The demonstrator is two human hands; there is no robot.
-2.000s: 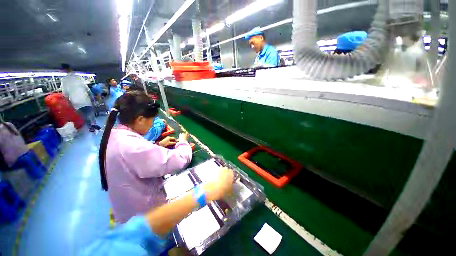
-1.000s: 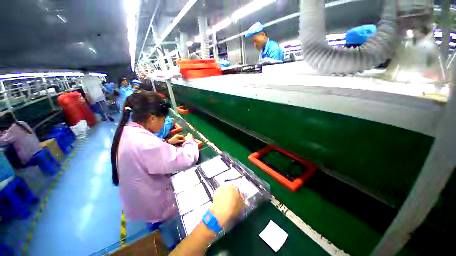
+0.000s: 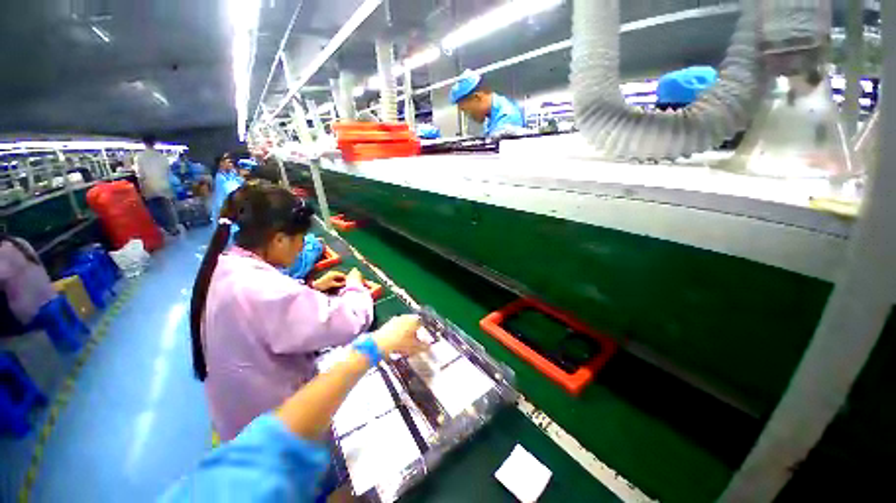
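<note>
A clear plastic battery tray (image 3: 470, 424) holds several white battery cells (image 3: 381, 452) with dark strips, on the dark green bench. My left hand (image 3: 401, 337), with a blue wristband and blue sleeve, reaches over the tray's far part. Its fingertips are small and blurred at the cells, so I cannot tell whether they grip one. My right hand is out of the picture. A small white square pad (image 3: 523, 474) lies on the bench to the right of the tray.
A red-orange holding frame (image 3: 580, 378) with a dark housing lies on the green belt (image 3: 442, 319). A worker in pink (image 3: 280, 314) sits left beyond the tray. A chipped white rail (image 3: 565, 432) runs between bench and belt. A white post (image 3: 786, 393) stands at right.
My left hand has moved from the tray's near and middle part to its far part. The view has swung slightly, and the red-orange frame sits a little nearer than two seconds ago.
</note>
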